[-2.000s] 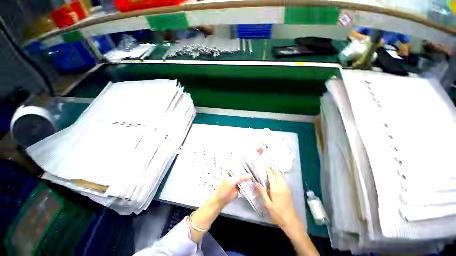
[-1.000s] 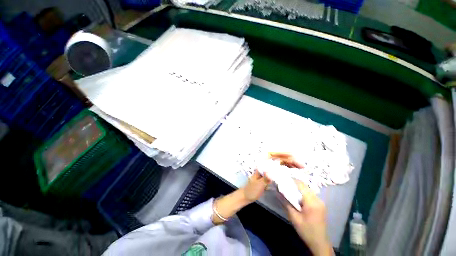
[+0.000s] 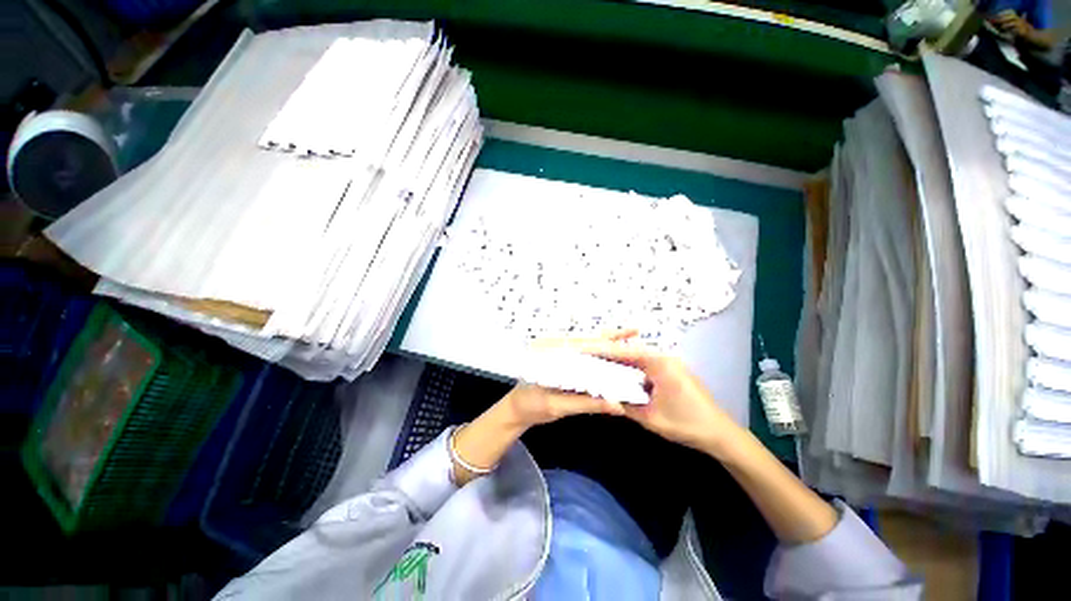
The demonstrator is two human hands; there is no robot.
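Note:
A bundle of slim white parts (image 3: 581,375) lies between my two bare hands, near the front edge of the white board. My left hand (image 3: 546,403) holds it from below and at its left end. My right hand (image 3: 669,391) holds its right end, with fingers stretched along the far side. Some fingers are hidden by the bundle. A wide heap of small white pieces (image 3: 622,264) with dark specks lies on the white board (image 3: 728,364) just beyond my hands. A small bottle (image 3: 779,399) with a label and thin spout stands right of the board.
A tall stack of white sheets (image 3: 223,217) stands left of the board, with white strips on top. Another sheet stack (image 3: 875,294) stands right, bearing a row of white strips (image 3: 1045,270). A round white device (image 3: 65,164) and a green crate (image 3: 100,411) are at left.
The view has turned back to the right and downward since one second ago. The bundle has moved from over the board to its front edge, turned more level, with both hands around its ends.

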